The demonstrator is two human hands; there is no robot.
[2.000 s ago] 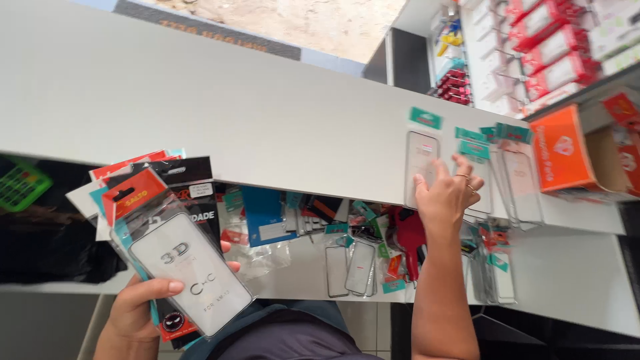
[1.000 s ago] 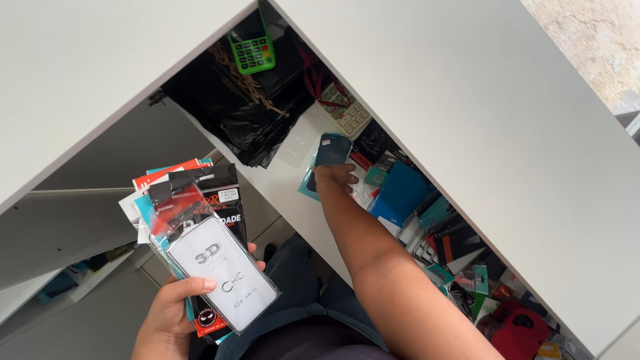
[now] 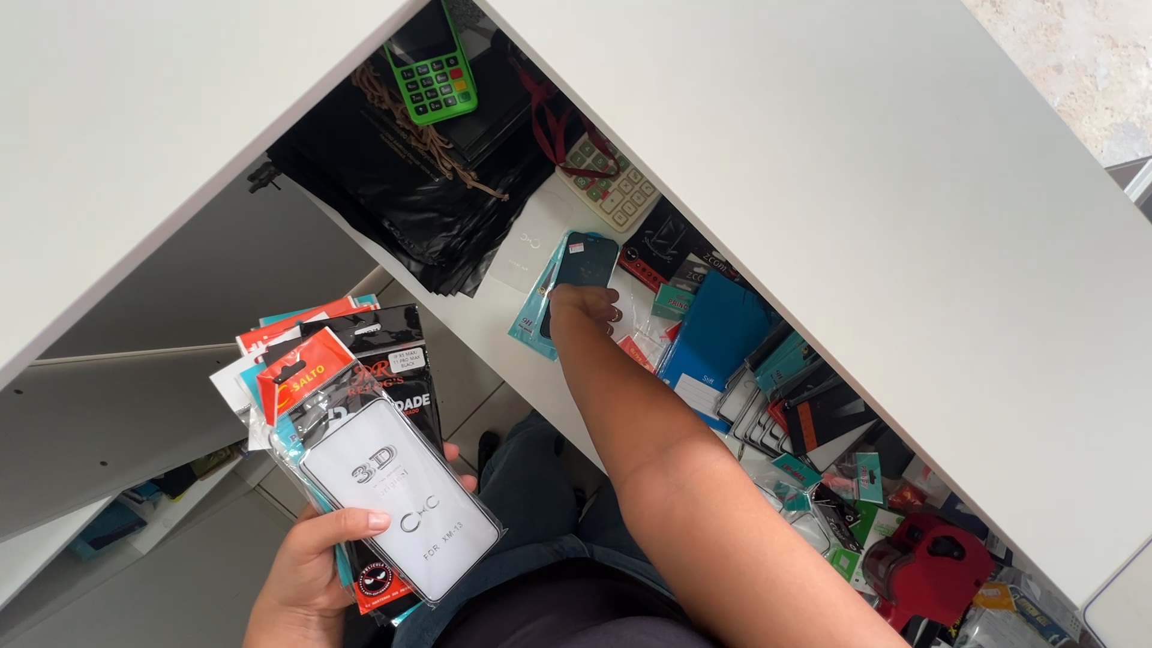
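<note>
My left hand [image 3: 324, 549] grips a fanned stack of packaged phone screen protectors [image 3: 405, 495], thumb on the front pack, whose clear sleeve has a red-orange header. Black, red and teal packs show behind it. On the shelf under the counter, my right hand [image 3: 585, 306] rests at a dark phone-shaped piece [image 3: 587, 261] with a small sticker, lying over a teal-edged packet [image 3: 533, 328]. The fingers are partly hidden, so whether they have closed on it cannot be told.
Black plastic bags [image 3: 387, 189], a green card terminal [image 3: 436, 76] and a calculator [image 3: 621, 193] lie at the shelf's far end. Nearer are a blue notebook [image 3: 715, 333], many packets and a red tape dispenser [image 3: 931, 562]. White countertops [image 3: 810, 162] overhang the shelf.
My right hand has gone from the packets on the countertop to the dark piece on the shelf below. My left hand still holds the stack. The view has turned strongly.
</note>
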